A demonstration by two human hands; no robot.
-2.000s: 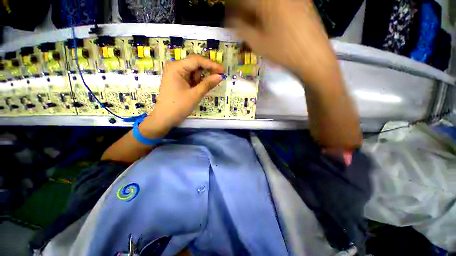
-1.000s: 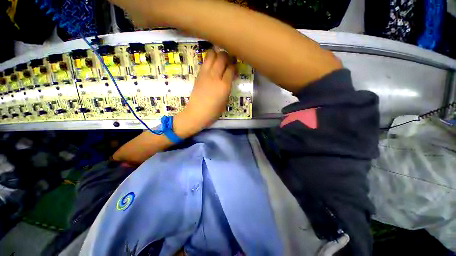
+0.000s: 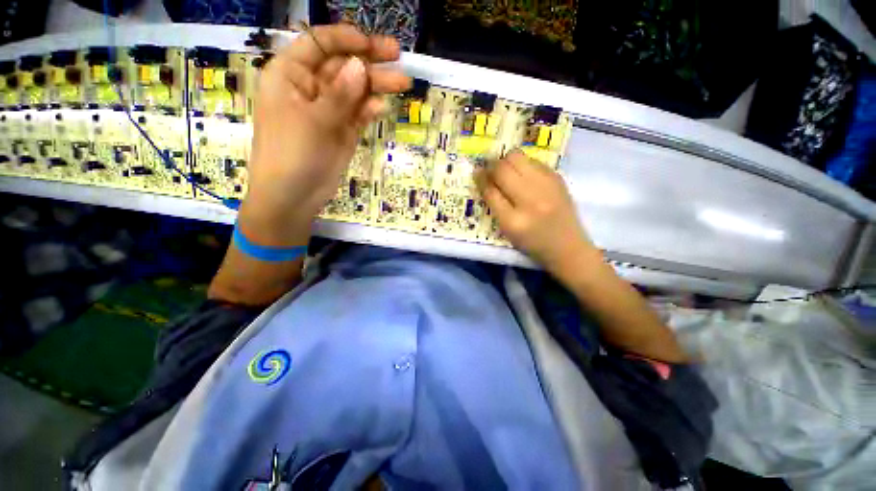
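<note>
The cream-yellow circuit board panel lies along the metal rail, with yellow components and dark blocks towards its far edge. My left hand, with a blue wrist strap, is raised over the panel near the bins, fingers curled. A thin dark line shows by its fingers; whether it holds a part is unclear. My right hand is low over the panel's right end. Its fingertips are pinched at the board surface around a small, blurred component, partly hidden by the fingers.
Black bins stand behind the rail, holding a silver-grey heap, a brown-gold heap, and a pale heap. The metal rail continues right of the panel. A clear plastic bag lies at the lower right. A blue cord crosses the boards.
My right hand has come back from the bins on the far left to the panel's right end. My left hand has moved left and up, off the boards. The view has shifted.
</note>
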